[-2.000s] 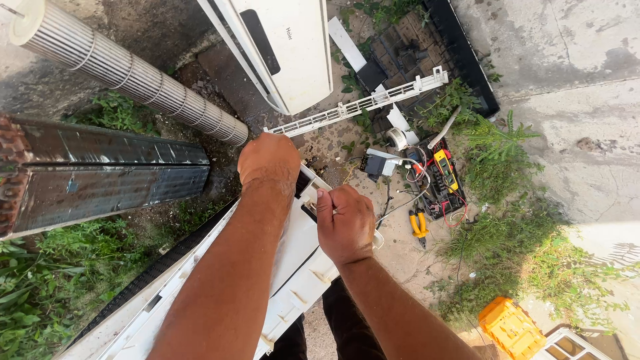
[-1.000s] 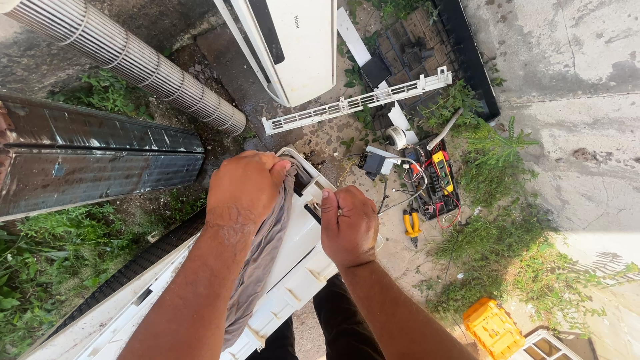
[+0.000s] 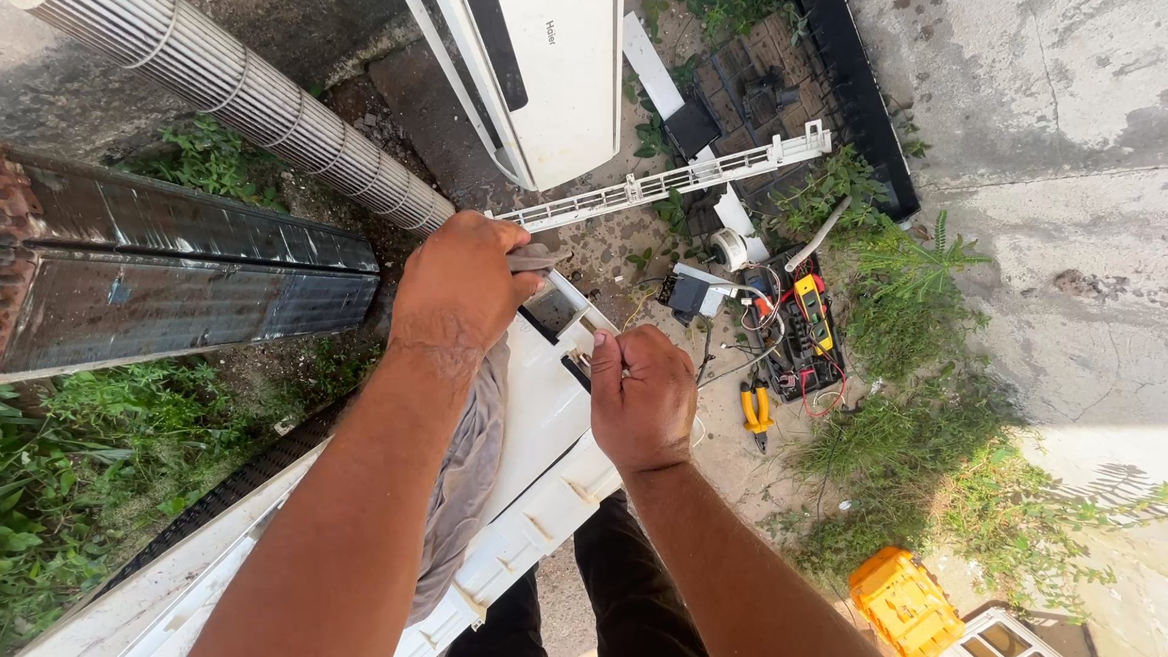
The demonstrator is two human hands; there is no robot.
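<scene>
My left hand (image 3: pixel 461 283) grips a grey-brown cloth (image 3: pixel 470 474), which hangs down under my left forearm across a long white plastic air conditioner housing (image 3: pixel 538 411). A corner of the cloth sticks out past my thumb at the housing's upper end. Closed around the right edge of that same end is my right hand (image 3: pixel 643 397), thumb on top. The housing runs from there down to the lower left, in front of my legs. What lies under my fingers is hidden.
Beyond the hands lie a white slotted strip (image 3: pixel 662 185) and a white Haier panel (image 3: pixel 570 100). A cylindrical fan rotor (image 3: pixel 274 109) and a finned coil (image 3: pixel 182 274) stand left. Yellow-handled pliers (image 3: pixel 756 415), a tool tray (image 3: pixel 803 319), a small motor (image 3: pixel 728 248) and an orange case (image 3: pixel 905 600) are right.
The grey-brown cloth, out of sight two seconds ago, came into view under my left hand. Since one second ago that hand has moved up toward the housing's far end. My right hand keeps its hold.
</scene>
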